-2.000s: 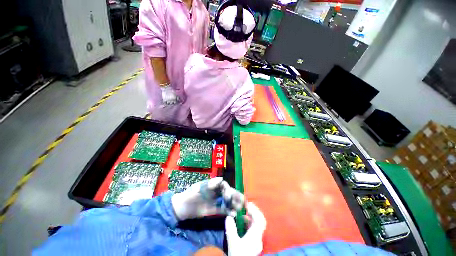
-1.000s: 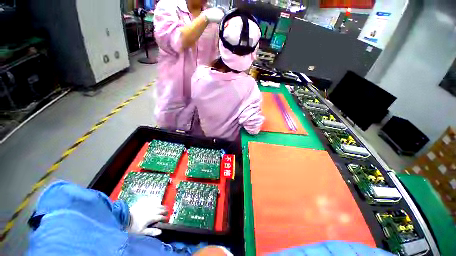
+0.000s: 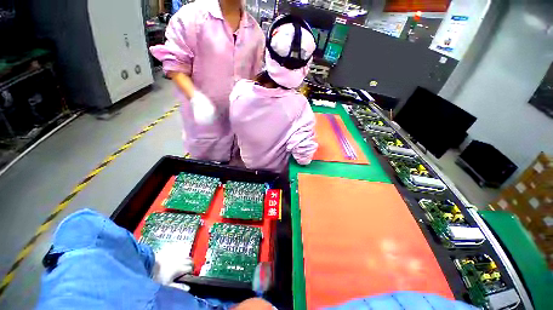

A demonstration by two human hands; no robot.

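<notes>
My left hand [image 3: 173,266], in a white glove, is at the near rim of a black tray [image 3: 130,212], over the lower end of the near-left green circuit board [image 3: 171,233]. Its fingers are partly hidden, so I cannot tell whether it grips anything. The far-left board [image 3: 193,192], far-right board [image 3: 243,201] and near-right board [image 3: 232,249] also lie flat on the tray's red lining. A red label [image 3: 273,204] is on the tray's right side. A small blurred grey and red thing [image 3: 262,277] shows at the near-right corner. My right hand is not in view.
An orange-red mat [image 3: 364,236] lies on the green bench [image 3: 296,242] right of the tray. Beyond it, boards with yellow parts [image 3: 452,221] line the dark conveyor. Two people in pink, one standing [image 3: 212,72] and one in a cap [image 3: 273,121], are beyond the tray.
My hands were together over the tray's right side; my left hand has moved left to the near-left board, my right hand has left the view. The standing person's raised hand has come down.
</notes>
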